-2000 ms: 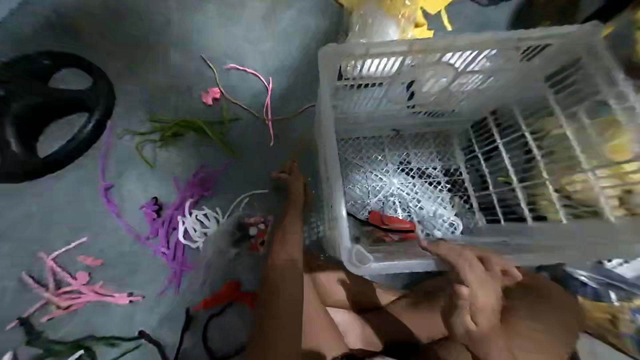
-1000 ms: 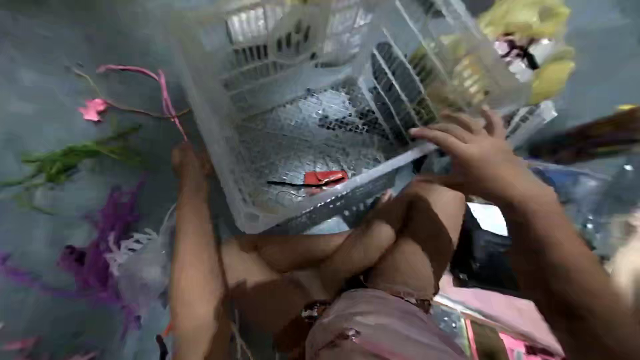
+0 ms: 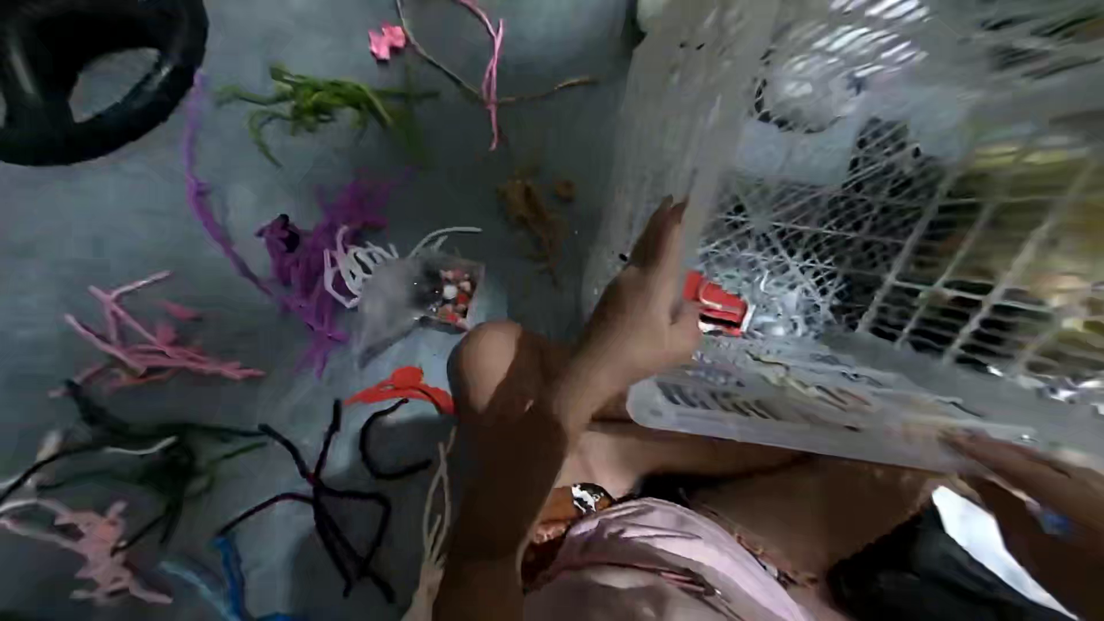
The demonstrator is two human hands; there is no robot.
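Note:
A translucent plastic crate (image 3: 690, 405) stands before my lap, tilted in view. My left hand (image 3: 651, 297) lies at its left rim, near the lower left corner, fingers around or against the wall; whether it grips is blurred. Just right of those fingers a red object (image 3: 720, 306), perhaps a tool handle, lies inside the crate. My right hand (image 3: 1000, 457) is blurred at the crate's near edge on the right, its fingers unclear. Left of the crate, bundles of purple pipe cleaners (image 3: 319, 259), white ones (image 3: 354, 263) and green ones (image 3: 323, 103) lie on the floor.
A clear bag of small beads (image 3: 453, 293) lies by my knee. Pink pipe cleaners (image 3: 155, 345), black ones (image 3: 319, 492) and a red piece (image 3: 401, 388) are spread on the grey floor (image 3: 86, 224). A black steering wheel (image 3: 65, 112) sits at the upper left.
The left hand, earlier beside the crate's left wall, is now at its rim near the corner. The right hand has come down to the near edge. The view has shifted.

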